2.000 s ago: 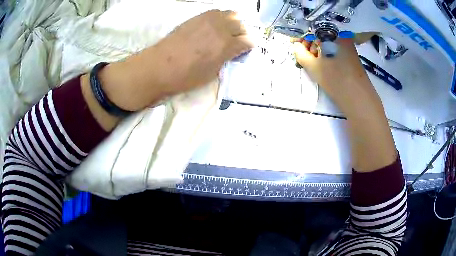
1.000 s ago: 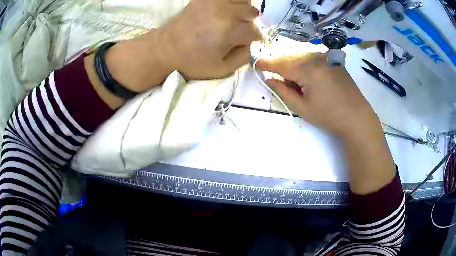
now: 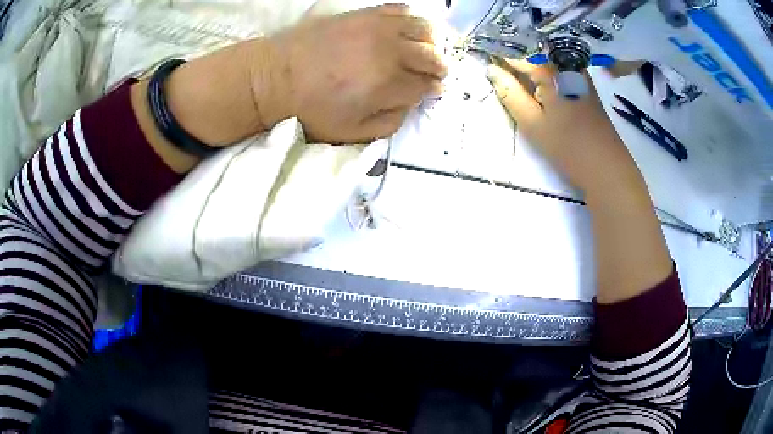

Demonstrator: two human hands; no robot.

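Note:
The cream padded garment lies bunched at the left, its lower edge over the table's front edge. My left hand is closed on the garment's edge, left of the lit needle area; its fingertips are partly hidden by glare. A thin white cord hangs below my left hand, with a small tangle of thread ends by the cloth. My right hand reaches under the machine head, its fingertips just right of the needle area. Whether it holds anything is hidden by glare and machine parts.
The white machine head with blue stripe and "JACK" lettering stands at upper right. Dark thread snips lie right of my right hand. A ruler strip runs along the front edge. A blue crate shows at lower left.
My right hand has moved right, away from my left hand, back under the machine head. The cord that hung between the hands no longer shows there. The garment has shifted slightly left.

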